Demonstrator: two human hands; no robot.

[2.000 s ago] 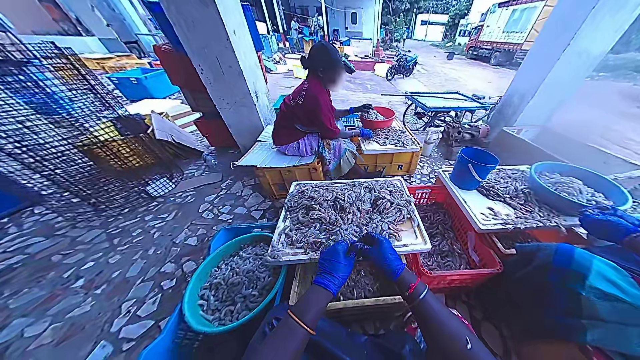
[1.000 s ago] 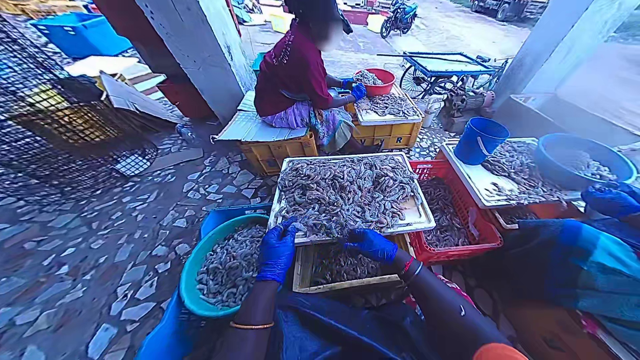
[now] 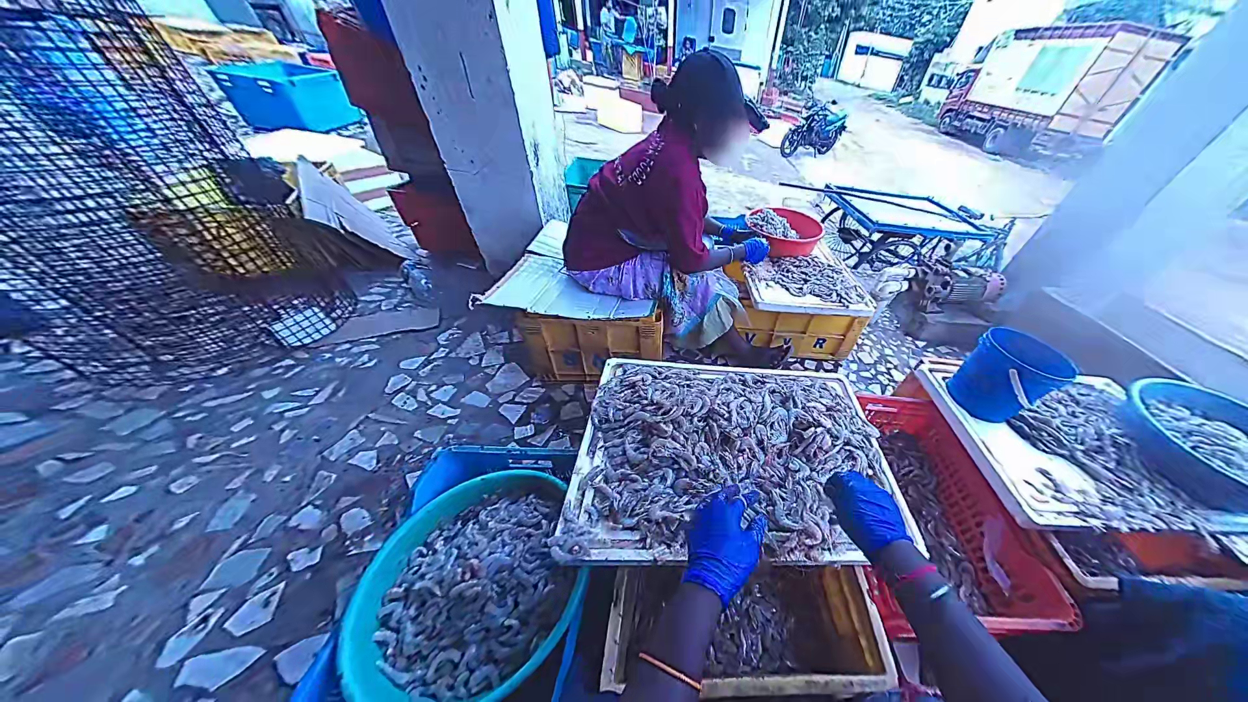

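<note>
In the head view a white tray heaped with shrimp lies in front of me. My left hand, in a blue glove, is at the tray's near edge, touching the shrimp; whether its fingers hold any cannot be told. My right hand, also blue-gloved, rests on the shrimp at the tray's right side, its fingertips partly hidden. Below the tray is a crate with more shrimp or shrimp waste inside. A teal basin full of shrimp is at the left.
A red plastic crate holding shrimp adjoins the tray's right side. Beyond it are another white tray, a blue bucket and a blue basin. A person sits ahead on yellow crates, with a red basin near their gloved hands.
My left hand has moved from above the teal basin to the shrimp on the tray. My right hand has moved right along the tray. Earlier, both hands were close together there.
</note>
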